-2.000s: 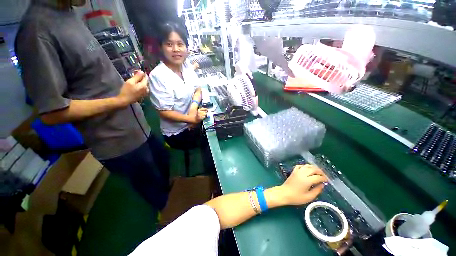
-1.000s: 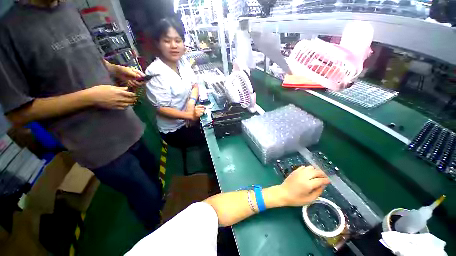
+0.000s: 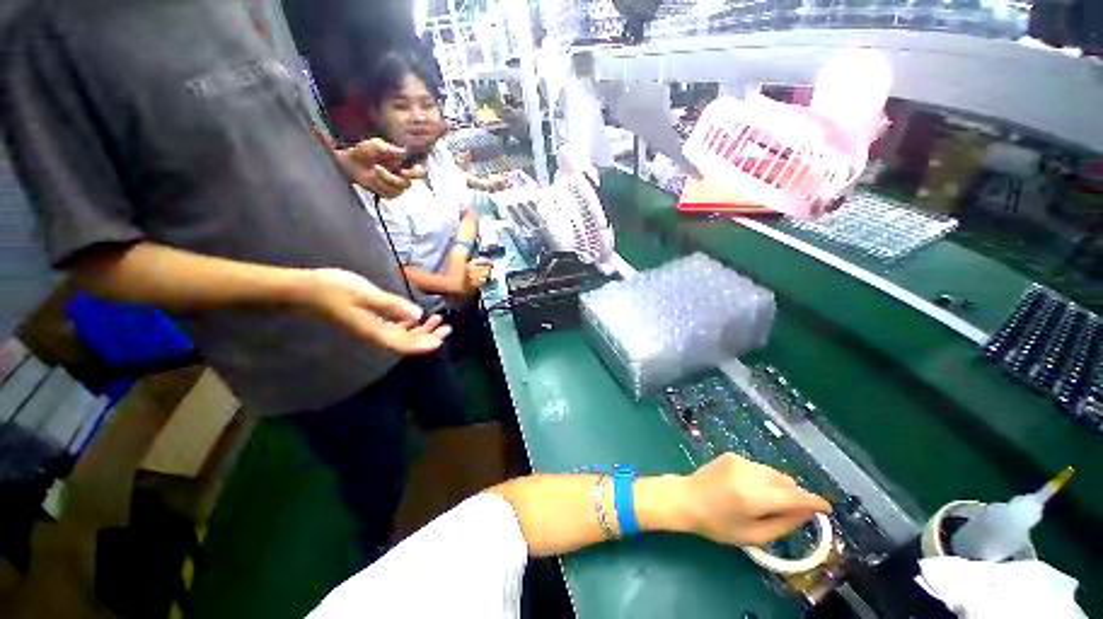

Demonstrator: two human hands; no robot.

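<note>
My left hand point(image 3: 752, 499), with a blue band on its wrist, is over the bench at the edge of a cream-white tape roll point(image 3: 798, 562). Its fingertips are together at the roll's upper right, and the hand covers the roll's upper part. I cannot tell whether the fingers hold anything. The roll lies on the near end of a clear blister tray point(image 3: 726, 417) with small dark parts. My right hand is out of the picture.
Stacked clear trays point(image 3: 677, 317) stand behind the blister tray. A white bottle point(image 3: 1004, 530) and white wipes point(image 3: 1004, 593) are at lower right. A pink fan point(image 3: 774, 155) is beyond the divider. A standing person point(image 3: 242, 230) and a seated person point(image 3: 442, 242) are at left.
My left hand has moved from over the blister tray towards me, onto the tape roll, uncovering parts in the tray. The standing person has come closer, with one open hand held lower.
</note>
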